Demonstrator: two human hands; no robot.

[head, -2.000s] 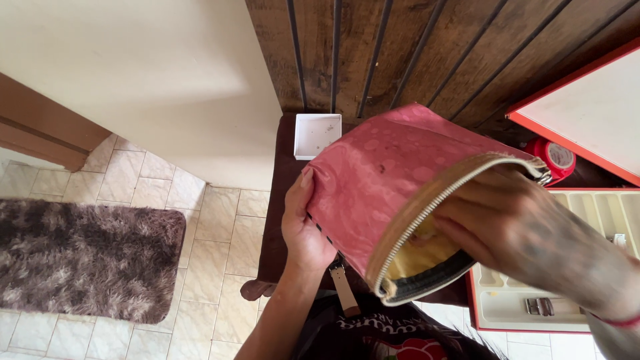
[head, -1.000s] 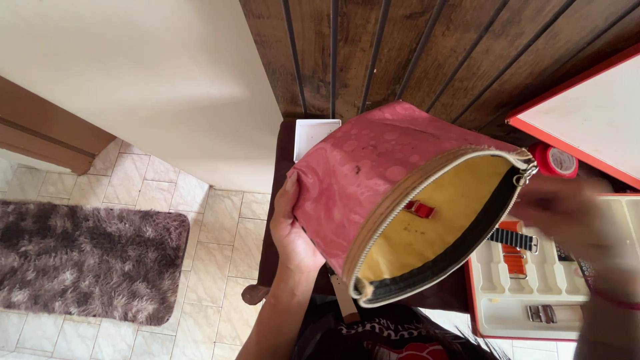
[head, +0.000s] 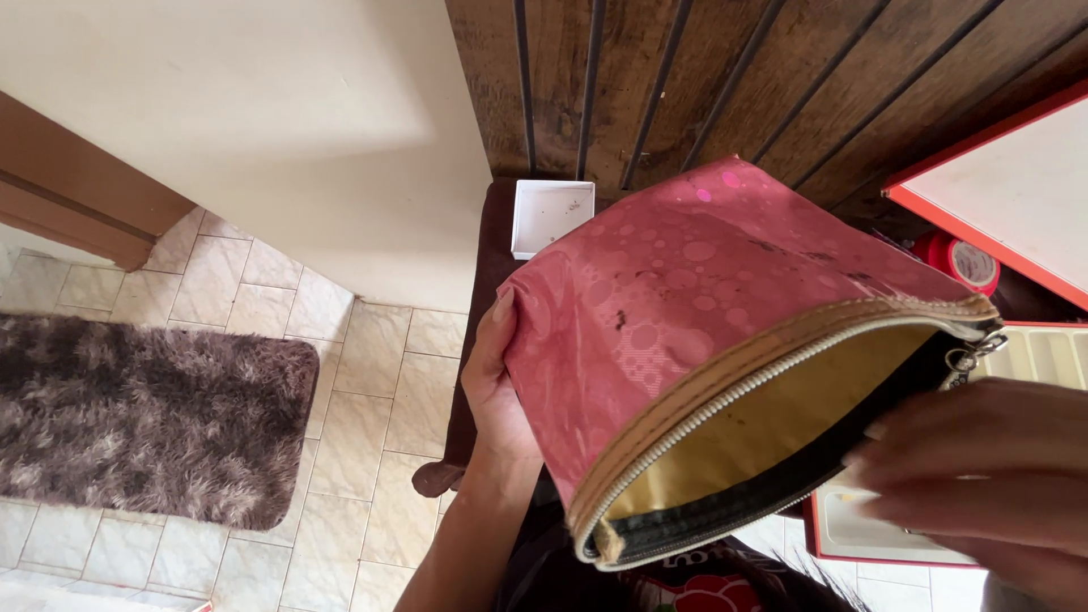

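Note:
A pink zippered pouch point(head: 680, 297) with tan trim and a yellow lining fills the middle of the view, its zipper undone and its mouth tilted toward me. My left hand point(head: 501, 387) grips the pouch at its lower left side, thumb on the pink face. Beside the mouth's right edge, near the zipper pull point(head: 965, 359), is my right hand point(head: 977, 476), blurred by motion. Whether that hand holds anything is hidden. The visible part of the lining shows no object.
A small white box point(head: 552, 219) with tiny bits inside stands behind the pouch. On the right are a red tape roll point(head: 969, 268), a red-edged white lid point(head: 1011, 183) and a compartmented tray point(head: 1045, 353). A shaggy rug point(head: 161, 416) lies on the tiled floor.
My right hand was inside the pouch, then over the tray, and is now back beside the pouch's mouth. A small red item seen in the pouch a second ago is no longer visible.

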